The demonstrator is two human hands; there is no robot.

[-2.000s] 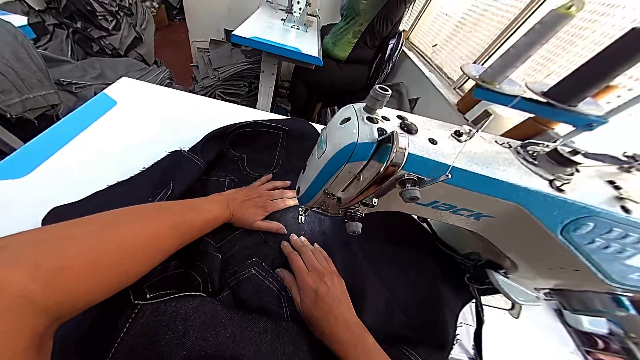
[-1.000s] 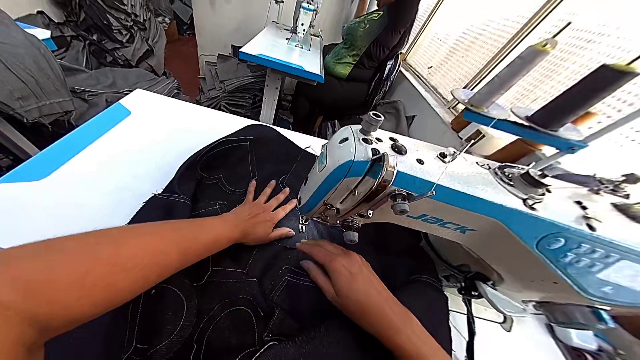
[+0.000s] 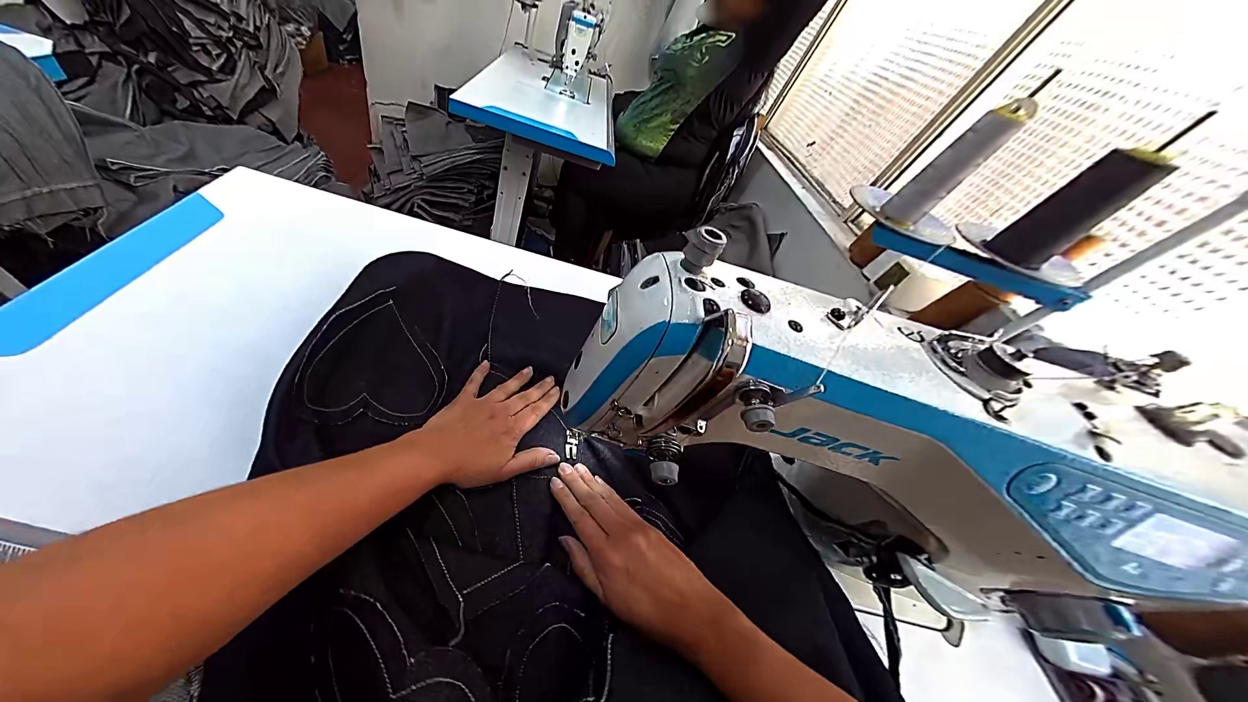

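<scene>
Dark denim fabric (image 3: 468, 292) with pale stitched heart outlines is spread over the white sewing table, part of it under the presser foot (image 3: 571, 446) of a Jack industrial sewing machine (image 3: 838, 390). Flat on the cloth, fingers spread, my left hand (image 3: 495, 426) lies just left of the foot. My right hand (image 3: 624, 556) rests on the denim below the foot, its fingertips near my left thumb. Neither hand is closed around anything. The cloth beneath my palms is hidden.
A grey thread cone (image 3: 960, 166) and a dark one (image 3: 1082, 207) stand on a blue holder at the right. Beyond the table (image 3: 146, 390), a person (image 3: 682, 107) sits near another sewing machine (image 3: 578, 44). Piles of grey garments (image 3: 185, 78) lie at the back left.
The denim has shifted and turned under the foot, a heart outline now showing at upper left. My hands remain beside the foot, the right one's fingers now straighter.
</scene>
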